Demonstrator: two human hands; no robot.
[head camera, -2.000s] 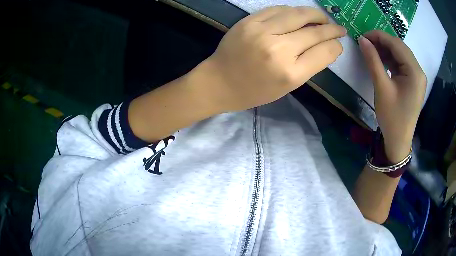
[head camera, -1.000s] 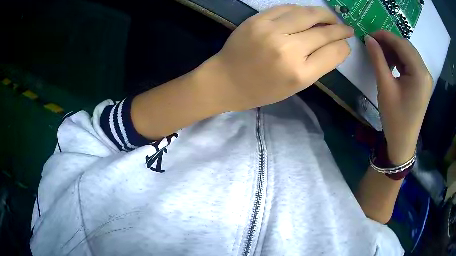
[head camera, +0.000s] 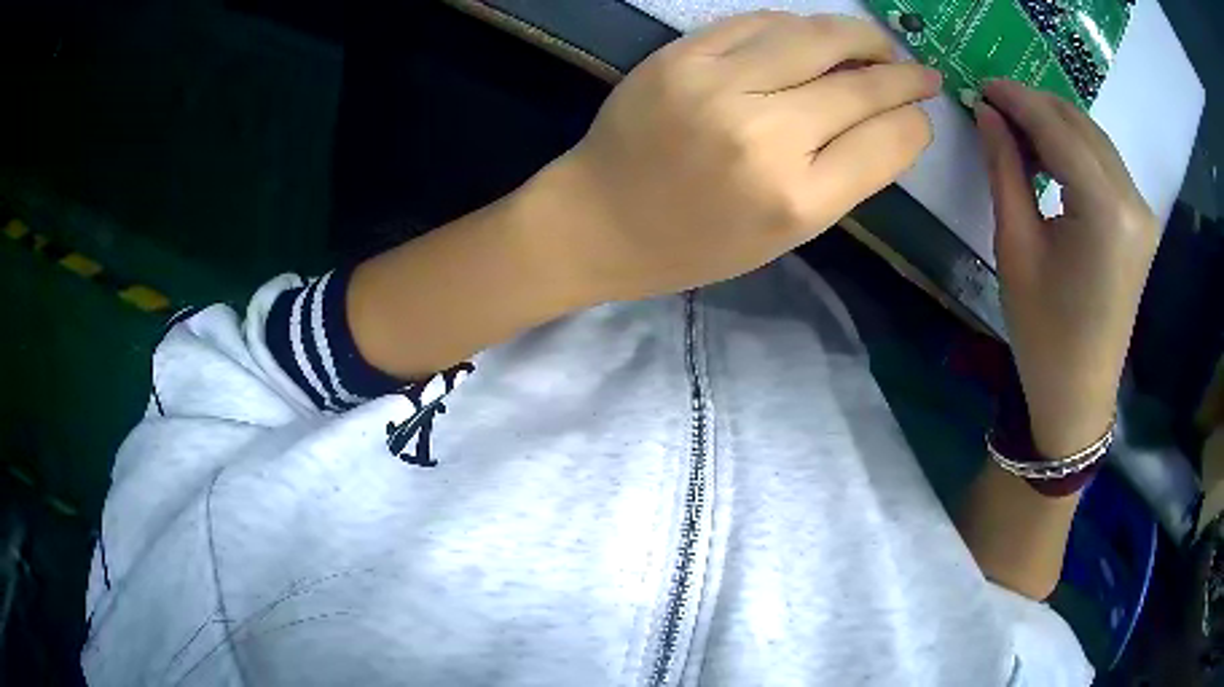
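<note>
The green circuit board lies at the upper right, cut off by the picture's top edge, with rows of small dark parts. A dark round component sits on it beside my left fingers. My left hand reaches in from the left, back of the hand up, fingertips together at the board's near edge; whether they hold anything is hidden. My right hand has thumb and forefinger pinched at the same edge, with a tiny pale spacer at their tips. The two hands' fingertips are close but apart.
A white foam sheet lies under the board. The bench edge runs diagonally below my hands. A blue stool stands at the lower right. Yellow-black tape marks the floor at left.
The pale spacer now shows at my right fingertips, where it was not clear before. Both hands and the board shifted slightly right, then slightly back, in the picture.
</note>
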